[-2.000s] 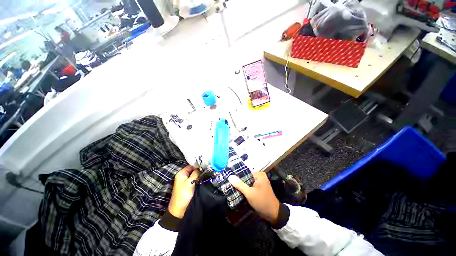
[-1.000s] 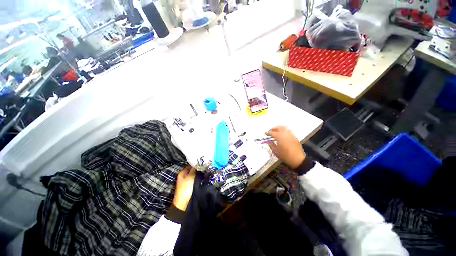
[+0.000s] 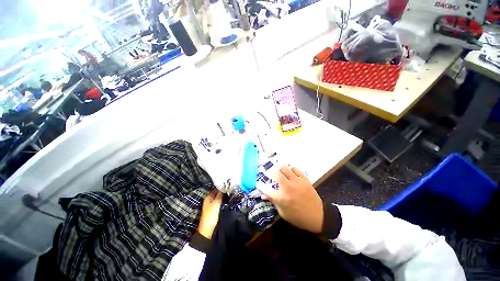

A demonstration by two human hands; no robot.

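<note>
The low white overlock machine, with its long blue guard [image 3: 249,166], stands at the table's right end. A small plaid piece [image 3: 262,213] lies at its front edge, black fabric [image 3: 230,236] hanging below. My left hand [image 3: 209,215] holds the black fabric at the machine's left, fingertips partly hidden. My right hand [image 3: 299,202] is closed over the machine's front right beside the guard. A pink bit of the slim pink-and-blue tool [image 3: 276,186] shows at its fingers; the rest is hidden. The large plaid garment [image 3: 137,211] lies heaped at the left.
A lit smartphone [image 3: 287,110] stands upright on a yellow base behind the machine. A small blue knob [image 3: 238,123] is at the machine's back. A blue bin [image 3: 438,184] is at right. A red patterned box [image 3: 362,74] sits on the neighbouring table [image 3: 378,104]. A black thread cone [image 3: 182,37] stands behind.
My right hand let go of the plaid piece, reached right to the slim tool, and came back to the machine with it. The tool's place on the table is bare. My left hand stayed at the fabric.
</note>
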